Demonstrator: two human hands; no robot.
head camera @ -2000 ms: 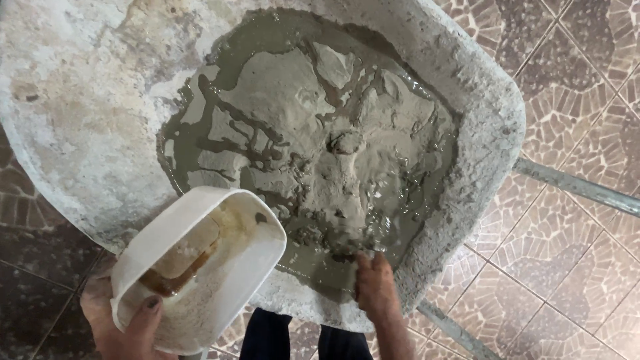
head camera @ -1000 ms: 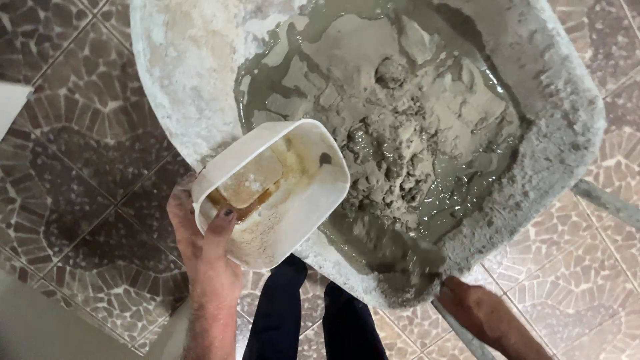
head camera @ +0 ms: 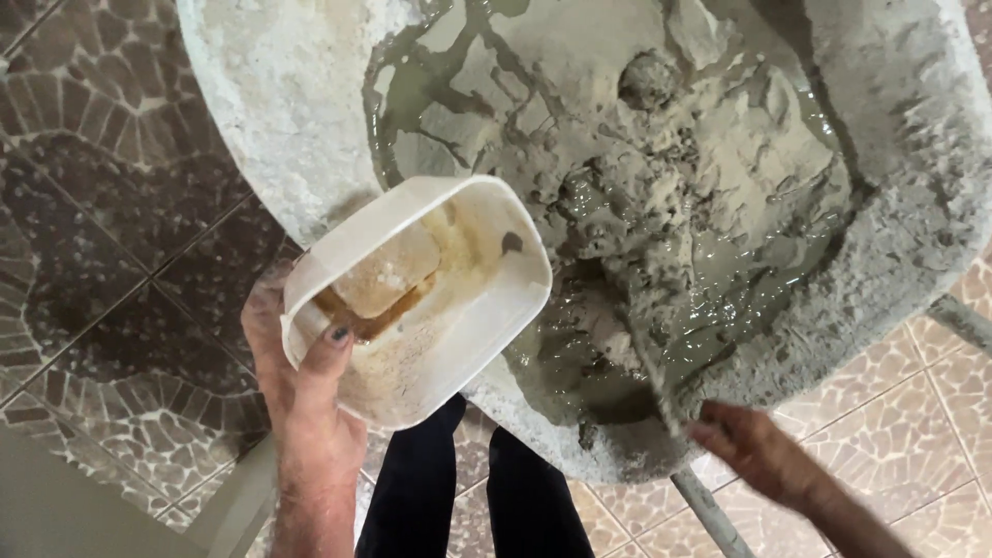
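My left hand [head camera: 310,372] grips a white plastic tub [head camera: 465,325] by its side, thumb inside the rim. The tub is tilted, with brownish residue and a little liquid inside. It hangs over the near left edge of a wheelbarrow tray [head camera: 287,101] crusted with dried cement. Wet grey mortar [head camera: 589,101] with pools of water and lumps lies in the tray. My right hand [head camera: 744,449], slightly blurred, is at the tray's near edge, closed around the end of a mortar-coated tool [head camera: 655,372], whose far part dips into the mix; its kind cannot be told.
Two metal wheelbarrow handles [head camera: 709,511] stick out at the near and right sides of the tray. My legs in dark trousers [head camera: 418,480] stand close to the near edge. Patterned floor tiles [head camera: 116,256] surround the tray. A pale flat surface [head camera: 70,496] is at the lower left.
The mortar near my right hand has been stirred, and a dark wet hollow now shows there. My left hand still holds the tub. The view has shifted.
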